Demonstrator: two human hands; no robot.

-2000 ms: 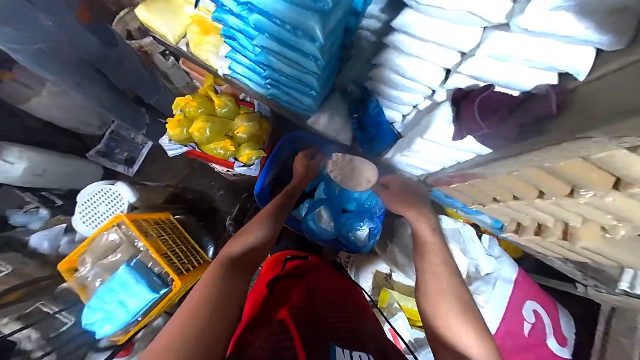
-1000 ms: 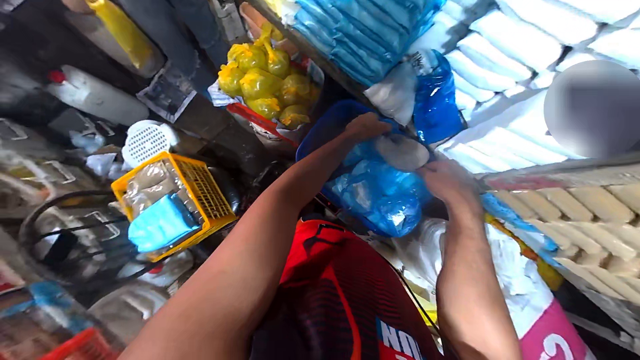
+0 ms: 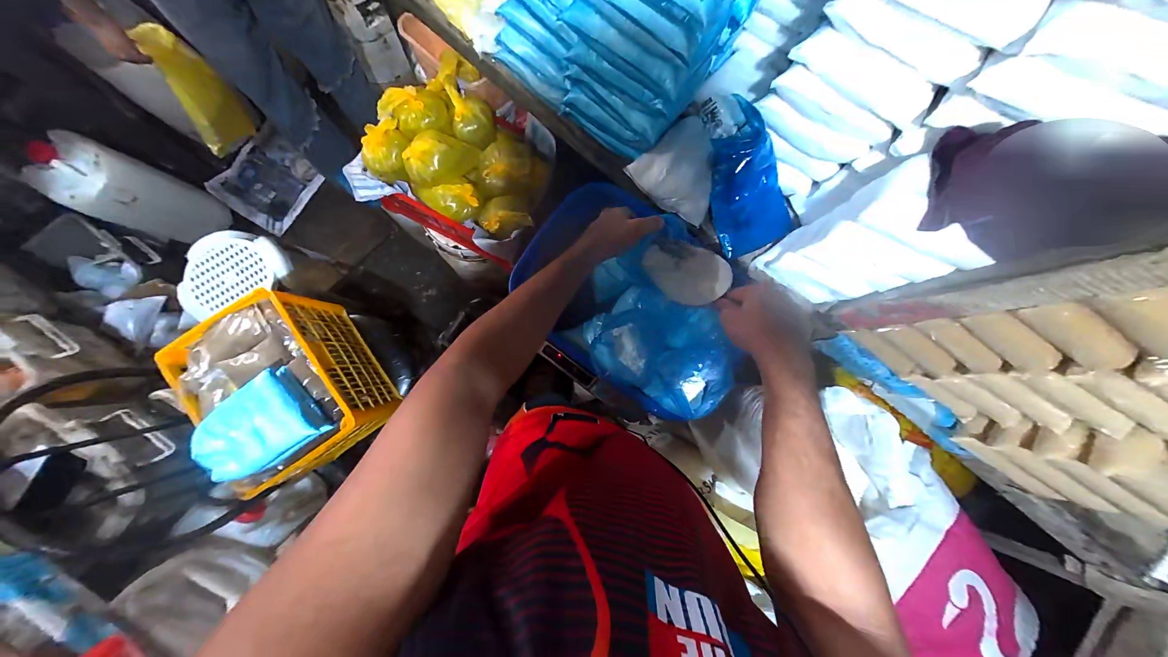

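Note:
A blue plastic tub (image 3: 534, 260) stands in front of me, with filled blue plastic bags (image 3: 639, 347) in it. Above the bags is a rounded pale mass (image 3: 686, 273), seemingly inside an opened blue bag; whether it is a scoop or loose contents I cannot tell. My left hand (image 3: 623, 233) is at the far rim of that bag, its fingers curled on the blue film. At the right edge of the pale mass, my right hand (image 3: 759, 319) has its fingers closed, pinching the bag's edge or something at it.
Tied yellow bags (image 3: 438, 151) fill a container to the left of the tub. Nearer is a yellow crate (image 3: 342, 356). Stacked blue packets (image 3: 611, 64) and white packets (image 3: 858, 100) lie beyond, tan packets (image 3: 1031, 365) at right. A person's hand (image 3: 105, 32) holds a yellow bag (image 3: 196, 87).
The view has swung left. Both hands stay over the tub at the pale mass. A person's hand with a yellow bag has come into view at the upper left.

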